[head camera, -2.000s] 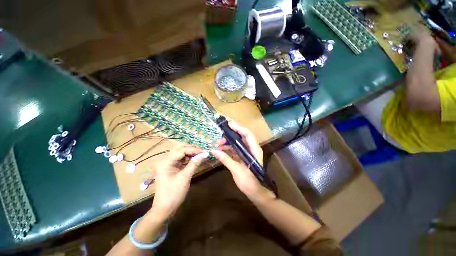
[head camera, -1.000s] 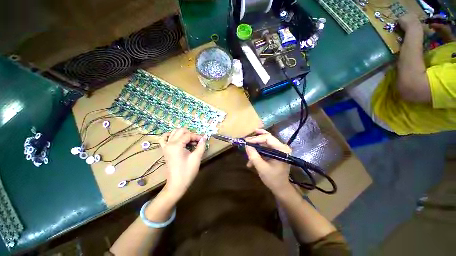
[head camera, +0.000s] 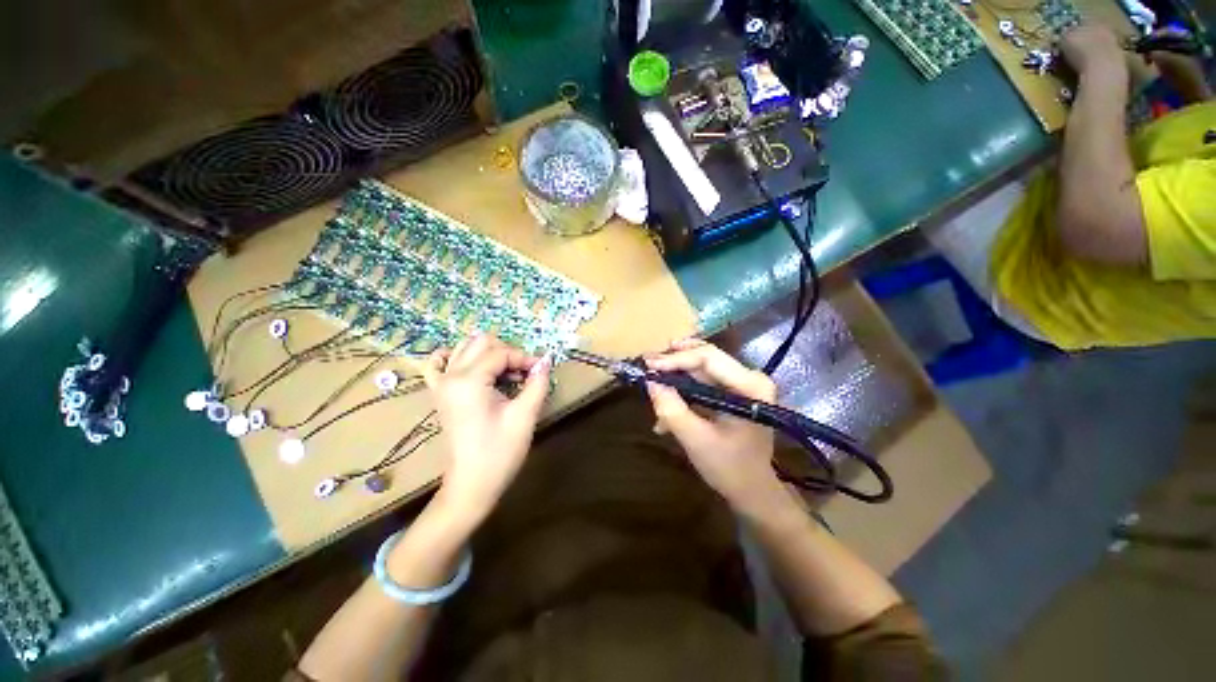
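A panel of small green circuit boards (head camera: 434, 271) lies on tan cardboard (head camera: 640, 287). Dark lead wires run from its near left edge to several white rounds (head camera: 292, 450). My right hand (head camera: 714, 424) holds a black soldering iron (head camera: 720, 400) like a pen, its tip at the panel's near right corner. My left hand (head camera: 487, 406) has thumb and forefinger pinched together at that corner, beside the iron's tip. What is between these fingertips is too small to tell.
A clear jar of silvery material (head camera: 570, 173) stands behind the panel. A cluttered black box (head camera: 720, 147) is right of it. A brown box with spiral vents (head camera: 307, 140) stands at the back left. A wire bundle (head camera: 96, 397) lies left. A person in yellow (head camera: 1134, 227) sits at right.
From two seconds ago, the iron has swung from pointing up over the panel to its near right corner. My left fingers remain pinched at the panel's edge. Little differs from one second ago.
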